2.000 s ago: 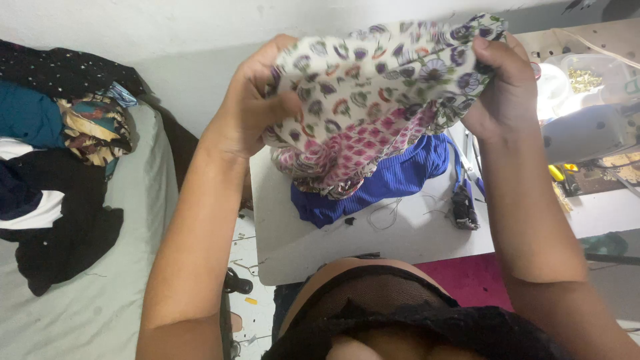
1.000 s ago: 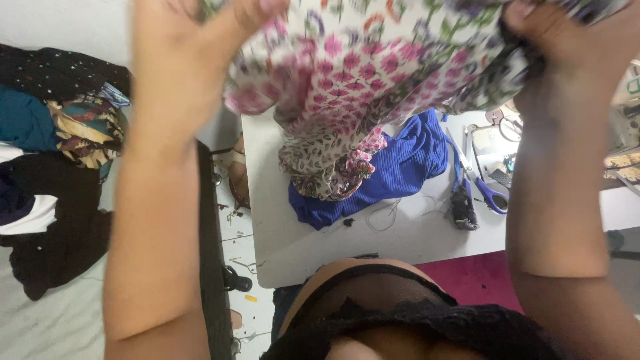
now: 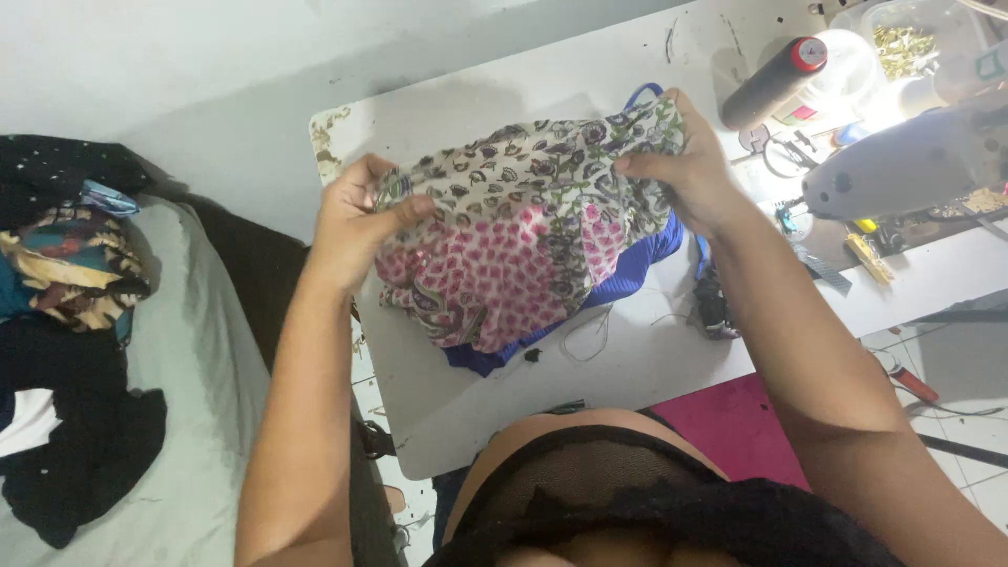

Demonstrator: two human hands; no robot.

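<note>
A printed fabric garment (image 3: 504,252), white with pink, green and dark motifs, is stretched between my two hands over the white table (image 3: 441,409). My left hand (image 3: 366,216) grips its left edge, thumb on top. At its upper right corner, my right hand (image 3: 681,169) pinches the cloth between thumb and fingers. Blue ribbed fabric (image 3: 646,264) lies beneath, partly covered by the print. Loose thread (image 3: 587,339) and a small black scrap (image 3: 533,356) are on the table just below the fabrics.
To the right stand a sewing machine (image 3: 906,161), a dark thread cone (image 3: 776,83) and a clear container (image 3: 937,39) of small metal parts. A black bundle (image 3: 713,303) lies by my right forearm. Clothes (image 3: 71,425) are piled on a covered surface at far left.
Both hands have come down toward the table with the printed garment, which was raised nearer the camera a second ago. It now covers more of the blue fabric.
</note>
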